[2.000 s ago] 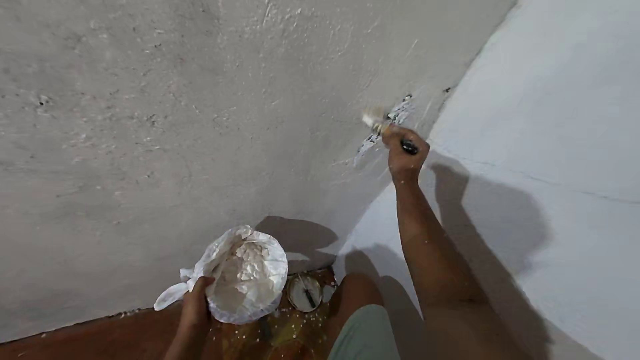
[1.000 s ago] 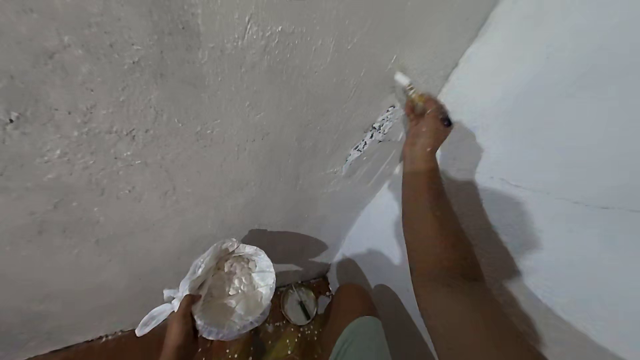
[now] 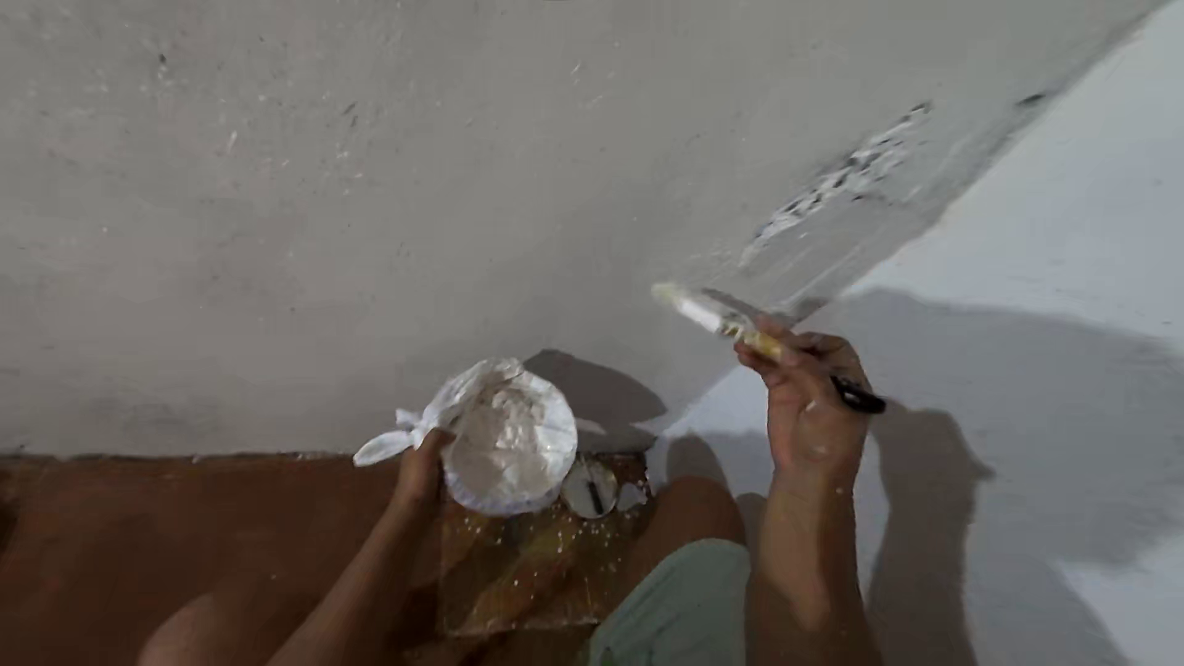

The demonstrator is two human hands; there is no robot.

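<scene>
My right hand (image 3: 814,398) grips a paintbrush (image 3: 703,313) by its handle, near the corner where the grey wall meets the white one. The bristles point up and left, coated in a pale substance, and a black handle end sticks out behind the hand. Above the brush, a rough white and dark streak (image 3: 837,185) runs diagonally across the grey wall. With my left hand (image 3: 425,467) I hold the rim of a container lined with a white plastic bag (image 3: 555,416); its knotted end hangs out at the left. Pale, thick paste (image 3: 507,439) lies inside.
A small round container (image 3: 589,488) with a dark object in it stands beside the bag-lined one, over a paint-spattered board or sheet (image 3: 532,573). The reddish-brown floor (image 3: 185,536) meets the grey wall (image 3: 324,231) at left. The white wall (image 3: 1064,240) rises at right; my knee is near it.
My right hand has moved with the brush away from the rough streak, down toward the bag-lined container. My left hand keeps its hold on that container. The view has shifted.
</scene>
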